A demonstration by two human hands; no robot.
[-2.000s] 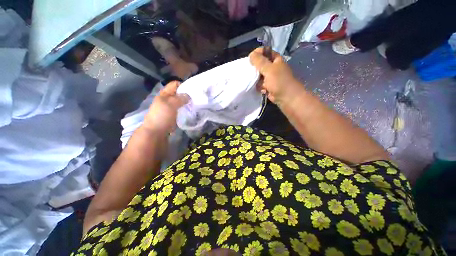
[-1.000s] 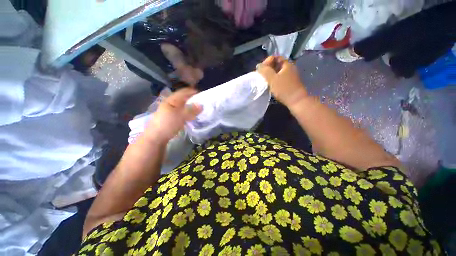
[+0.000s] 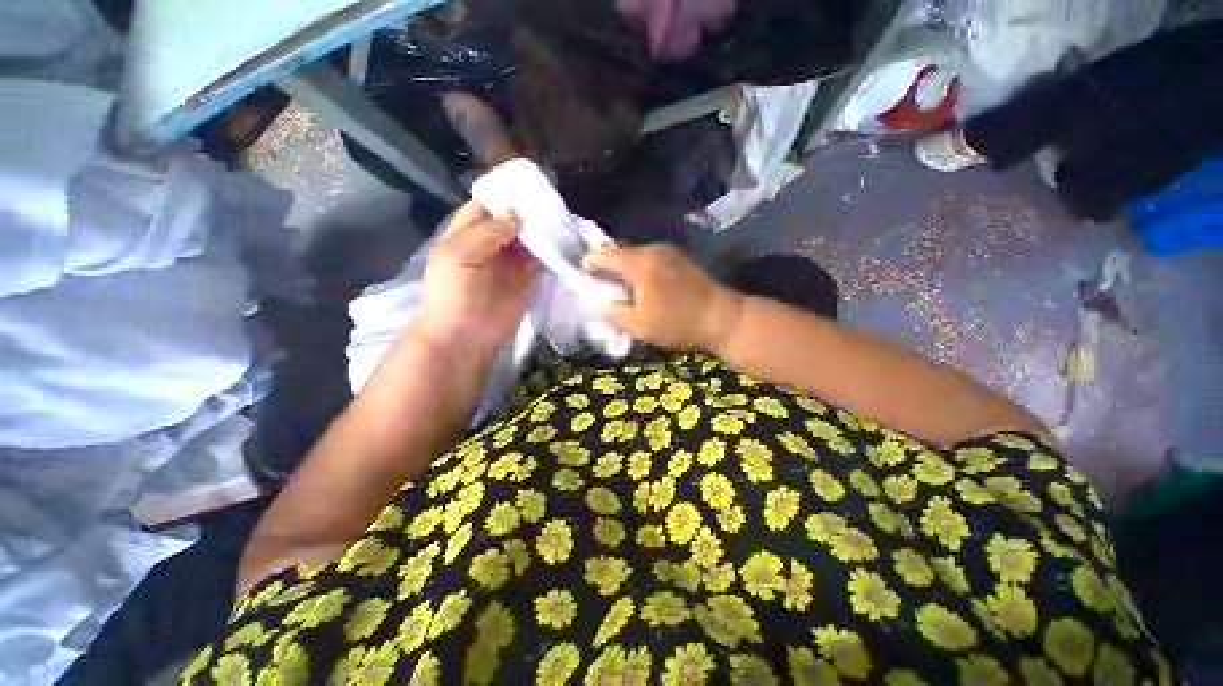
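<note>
A white garment (image 3: 543, 221) is bunched between my two hands above my lap, its upper part folded over and its lower part hanging towards my top. My left hand (image 3: 472, 284) is closed on its left side, thumb on the cloth. My right hand (image 3: 660, 298) grips its right edge, lower and close to my left hand. No snips can be made out in my right hand. More white cloth (image 3: 382, 328) shows behind my left forearm.
A large heap of white garments (image 3: 121, 308) lies at the left. A pale table (image 3: 228, 54) with metal legs is at the upper left. A person's dark trouser leg (image 3: 1100, 121) and a blue item (image 3: 1187, 201) are at the upper right, over the littered floor (image 3: 925, 255).
My hands have come together from a wide stretch. The garment has gone from spread flat to bunched and folded. My right hand has moved left and down.
</note>
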